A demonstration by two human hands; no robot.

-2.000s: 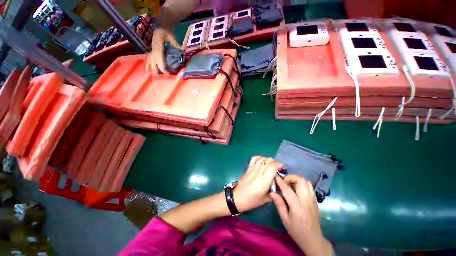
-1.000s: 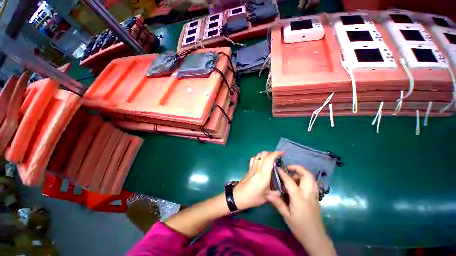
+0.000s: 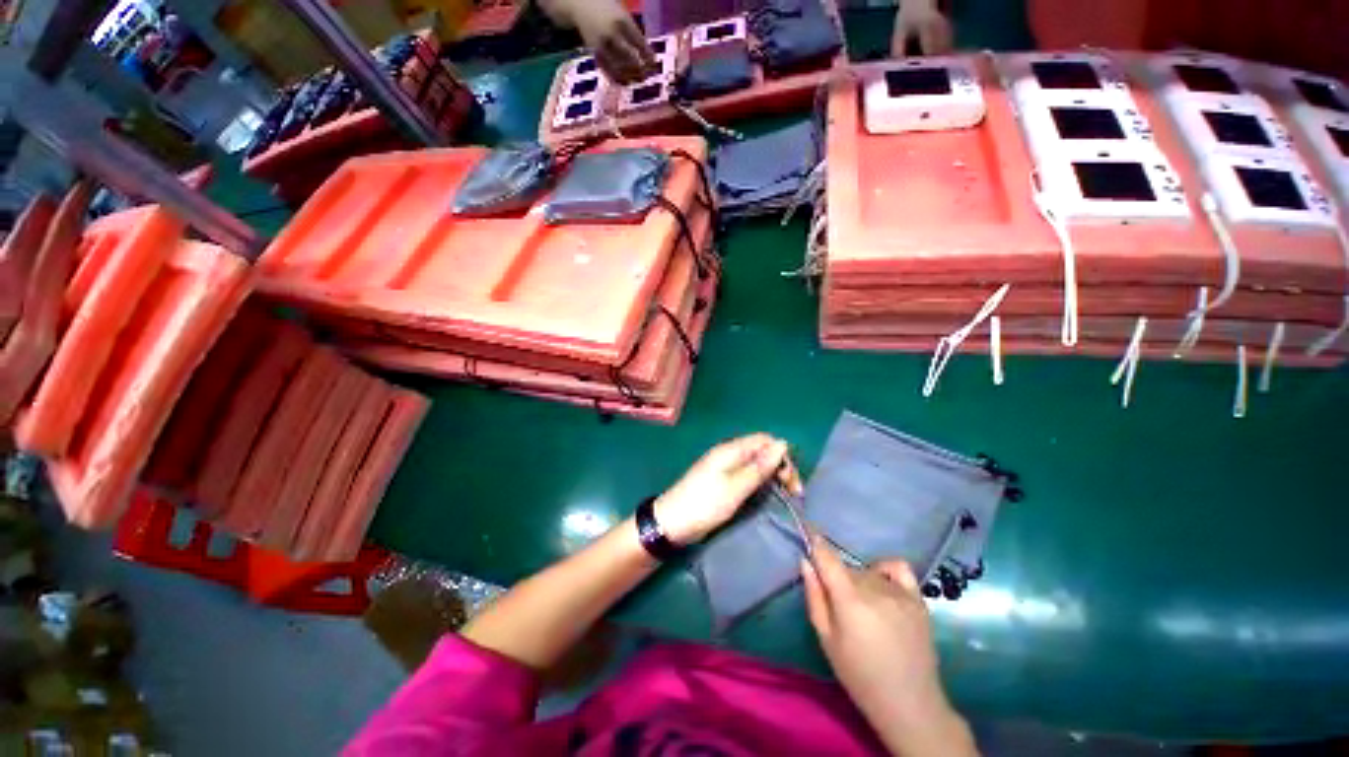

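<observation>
My left hand (image 3: pixel 728 488) and my right hand (image 3: pixel 870 629) hold a grey drawstring pouch (image 3: pixel 752 569) between them at its mouth edge. The pouch hangs flat and looks empty. Just beyond it a small pile of flat grey pouches (image 3: pixel 873 481) lies on the green bench, with black cord ends at its right side. Two filled pouches (image 3: pixel 607 187) lie on the left salmon tray stack (image 3: pixel 429 281). White devices (image 3: pixel 1102 181) with dark screens lie in rows on the right tray stack (image 3: pixel 917 200), white straps hanging over its front edge.
Salmon trays (image 3: pixel 133 355) lean at far left above a red plastic crate (image 3: pixel 237 555). Another tray (image 3: pixel 710 104) with devices and pouches stands at the back, with a person's hand (image 3: pixel 607 33) over it. A second hand (image 3: pixel 920 27) shows at the top. A metal post (image 3: pixel 348 67) stands at left.
My hands have moved apart, and the pouch now hangs spread between them. The other person's hand has left the left tray and shows over the back tray.
</observation>
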